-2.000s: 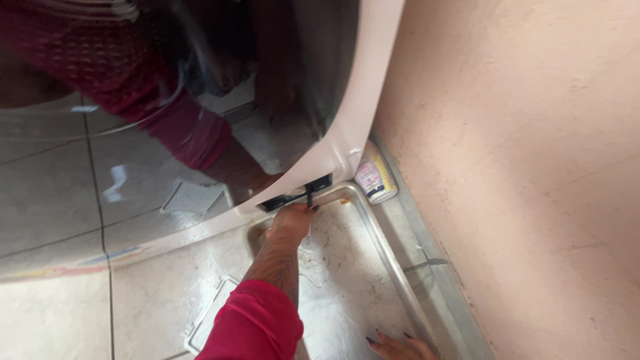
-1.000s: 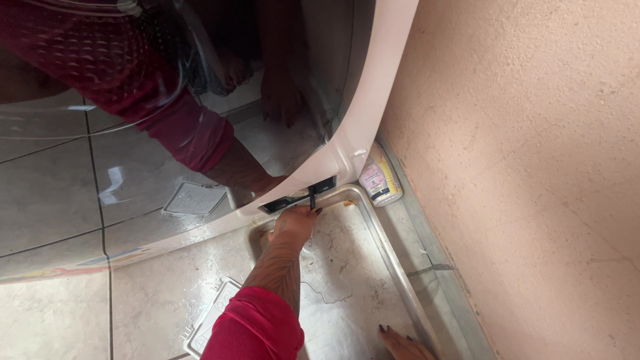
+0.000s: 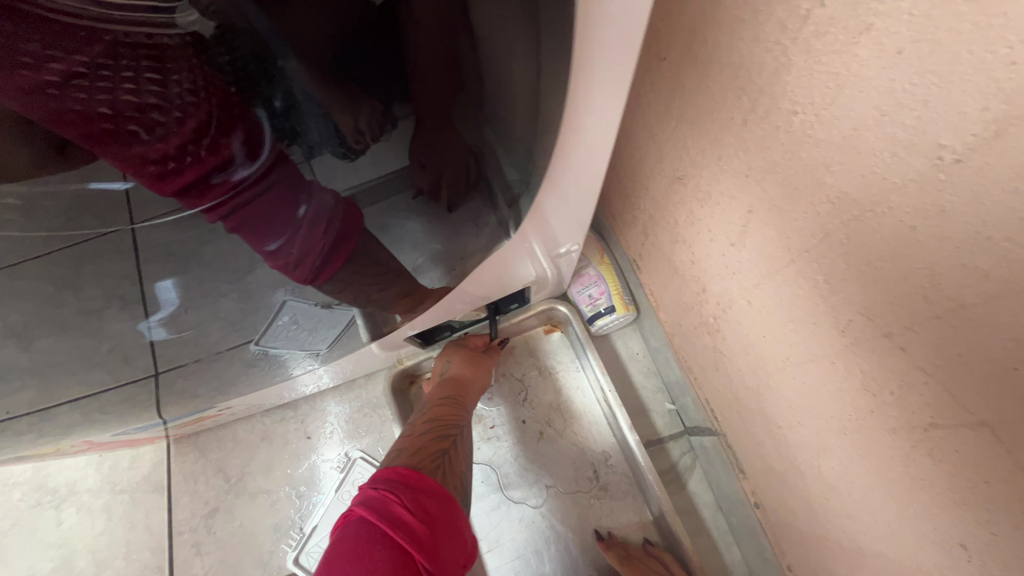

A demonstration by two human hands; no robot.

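Observation:
My left hand (image 3: 468, 364), at the end of a rolled-up red sleeve, grips a short black plastic piece (image 3: 493, 320) at a dark rectangular opening (image 3: 516, 302). The opening sits low in the pale frame (image 3: 560, 216) of a large appliance with a glossy dark front. Beneath my left hand is a shallow metal tray (image 3: 592, 360) with brown stains and a little liquid in it. My right hand (image 3: 636, 556) is partly in view at the bottom edge, over the tray near its right rim, fingers apart and holding nothing visible.
A rectangular pale plastic cover (image 3: 328, 512) lies on the wet tiled floor (image 3: 240, 448), partly behind my left sleeve. A labelled bottle (image 3: 604, 292) lies between the appliance corner and the pinkish wall (image 3: 840, 280). The dark front (image 3: 384, 192) reflects my arm and the cover.

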